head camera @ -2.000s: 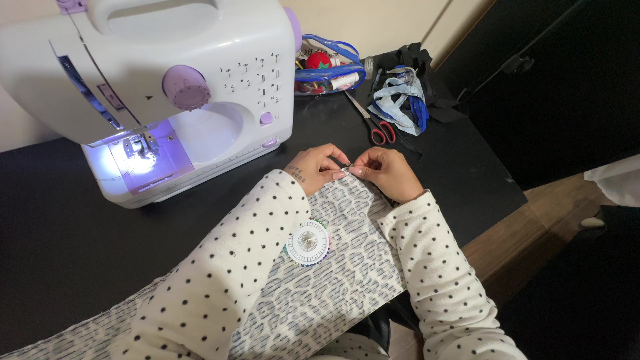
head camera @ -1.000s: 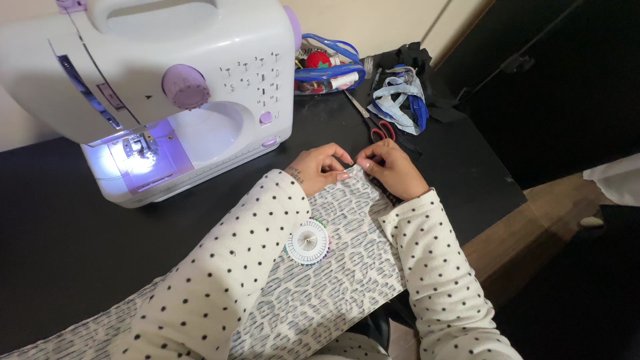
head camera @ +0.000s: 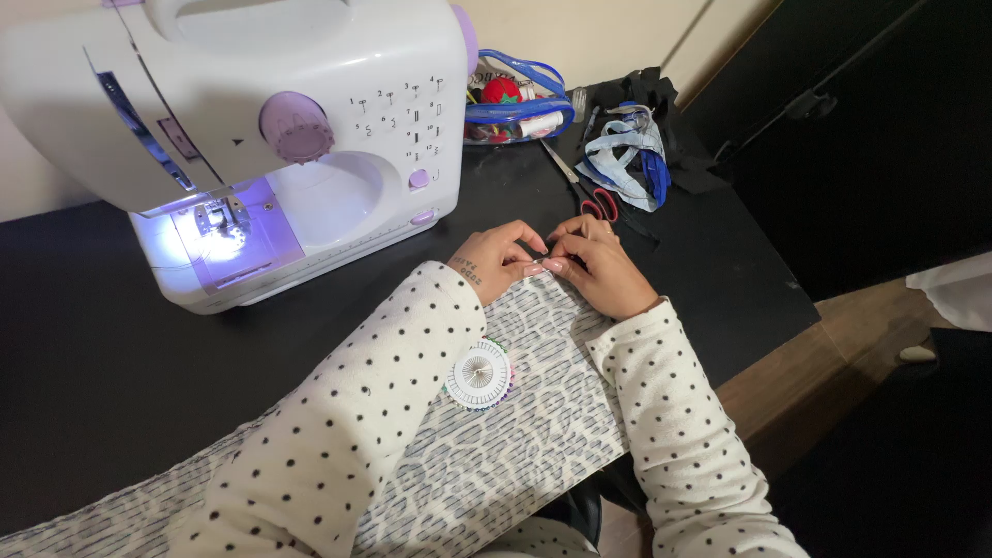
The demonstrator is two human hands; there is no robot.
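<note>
A white fabric with a grey animal print lies over the black table and hangs past its front edge. My left hand pinches the fabric's far corner between thumb and fingers. Close against it, my right hand grips the same corner from the right. Whether a pin is between the fingertips is too small to tell. On the fabric, beside my left sleeve, rests a round wheel of pins with coloured heads. Just beyond my right hand lie scissors with red handles, their blades pointing away to the left.
A white and purple sewing machine, its lamp lit, stands at the left on the black table. Behind the scissors are a clear pouch with blue trim holding sewing supplies, light blue fabric scraps and black cloth.
My right hand's fingers, a little apart from my left hand one second ago, are back against it at the fabric's corner. The pin wheel and scissors have not moved.
</note>
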